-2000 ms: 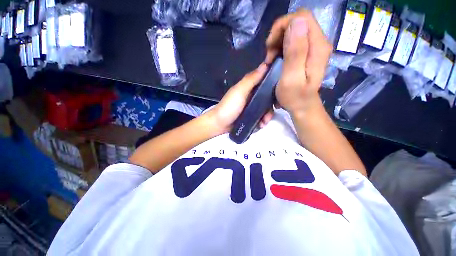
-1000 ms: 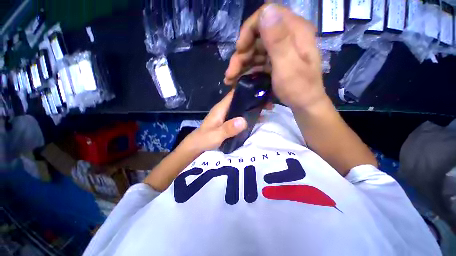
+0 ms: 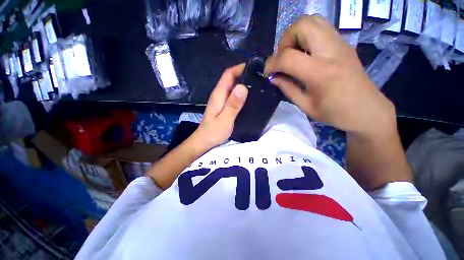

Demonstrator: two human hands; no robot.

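Observation:
A closed black power bank is held tilted in front of my chest, with a small blue-violet glow near its upper end. My left hand grips its left side, thumb on the face. My right hand is at the upper right end, with bent fingers touching the face near the glow. The fingers partly hide that end. I cannot tell whether the right fingers pinch the power bank or only touch it.
A bagged white unit lies on the black bench. Bunched clear bags lie behind it. Bagged units are at the left, open units at the back right. A red bin and cartons are below.
The power bank has gone from edge-on to face up. My right hand has turned from upright beside it to bent fingers at its upper end. My left hand still holds it.

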